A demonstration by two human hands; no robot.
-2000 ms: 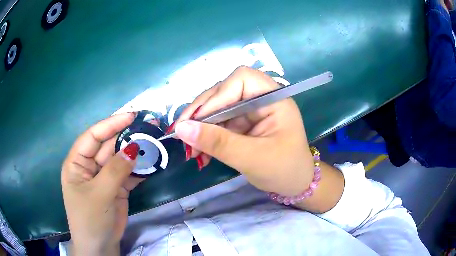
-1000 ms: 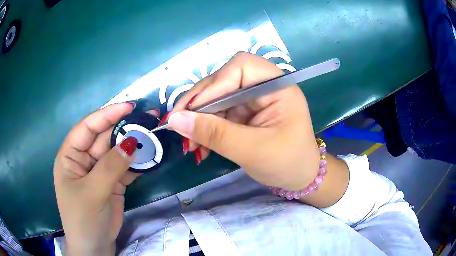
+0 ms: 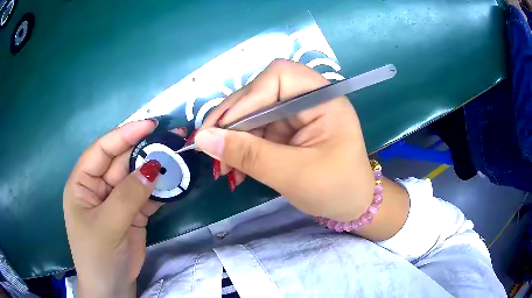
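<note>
My left hand [image 3: 111, 195] holds a black wheel [image 3: 136, 156] by its edge, with the thumb pressed on its pale grey hub face [image 3: 173, 169] beside the small dark centre hole. A white ring [image 3: 184, 169] of arc pieces lies around the hub face, with thin gaps at the upper left and lower right. My right hand [image 3: 291, 142] holds silver tweezers [image 3: 315, 102] like a pen. Their tip touches or nearly touches the ring's upper right. A white backing sheet [image 3: 219, 68] with several curved white arcs [image 3: 318, 61] lies behind and partly under my right hand.
The green bench [image 3: 408, 64] curves along its near edge. Two other wheels show at the far upper left, one whole [image 3: 22, 34] and one cut off by the picture's edge. A person in dark blue [image 3: 501, 116] is at the right.
The arc at the tweezers' tip, earlier raised and off-centre on the wheel's right, now lies flat in the ring. Both hands moved slightly left. The wheels at the upper left shifted in view.
</note>
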